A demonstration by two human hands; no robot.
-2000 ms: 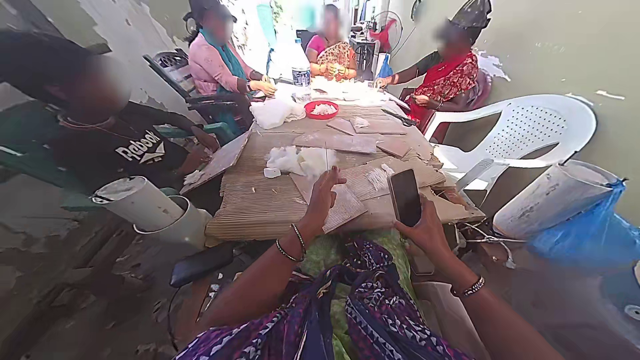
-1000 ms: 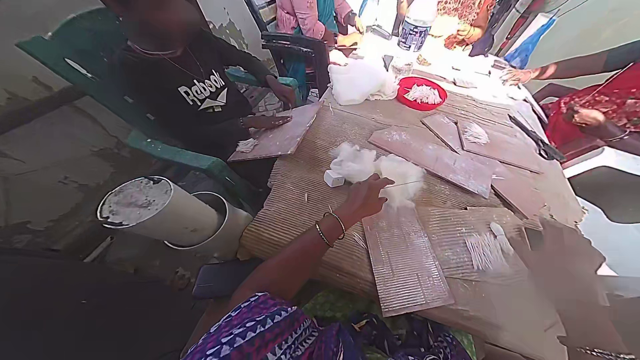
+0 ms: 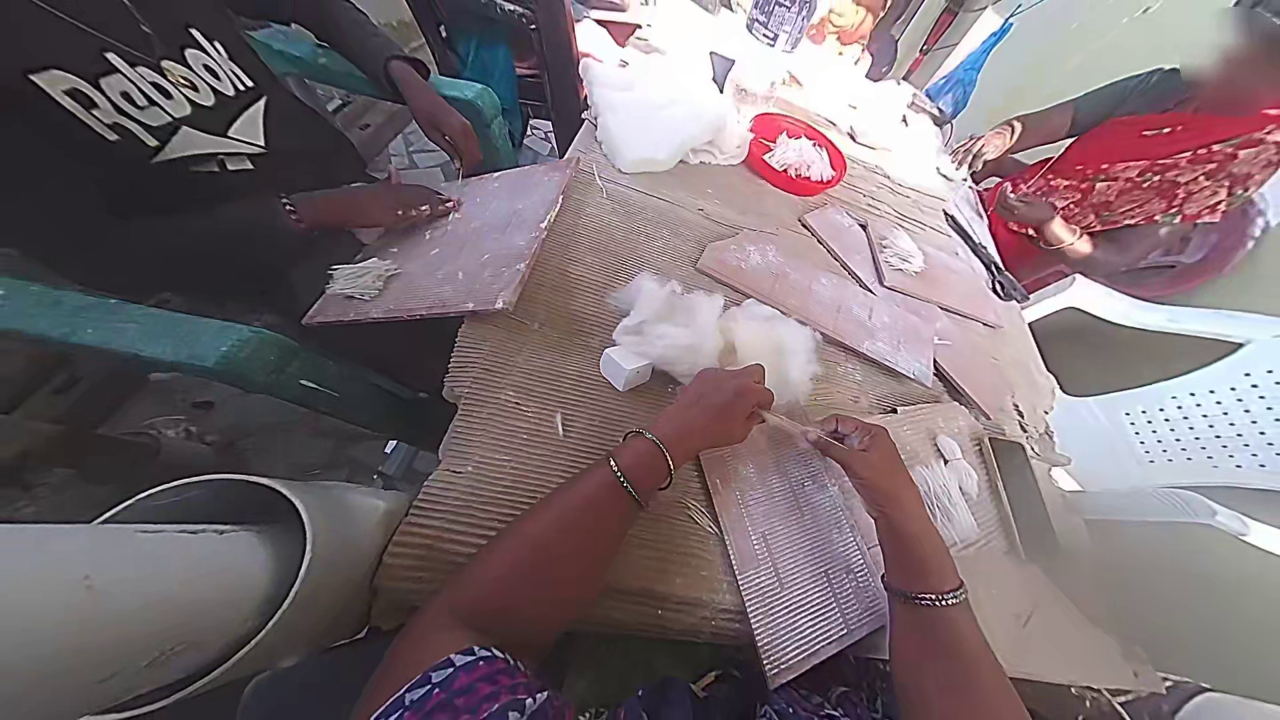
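My left hand (image 3: 722, 408) and my right hand (image 3: 862, 452) pinch the two ends of a short, thin pale strand (image 3: 788, 422), which looks like cotton. Just beyond my left hand lie tufts of white cotton (image 3: 672, 330), with a small white block (image 3: 626, 368) at their left. Below my hands a ribbed, powder-dusted board (image 3: 790, 550) slants toward my lap. Right of my right hand, a bundle of thin white cotton strands (image 3: 945, 500) rests on corrugated cardboard, with a small tied bundle (image 3: 957, 466) beside it.
Corrugated cardboard (image 3: 560, 480) covers the table. Farther off are a red bowl of white strands (image 3: 797, 155), a cotton heap (image 3: 655, 110), more boards (image 3: 820, 300) and black scissors (image 3: 985, 258). A person at left works on a board (image 3: 480, 240); another sits at right. White pipes (image 3: 330, 560) stand lower left.
The phone held in my right hand two seconds ago is no longer in view. My left hand has left the cotton, and both hands now meet at a strand. The view has moved closer to the table.
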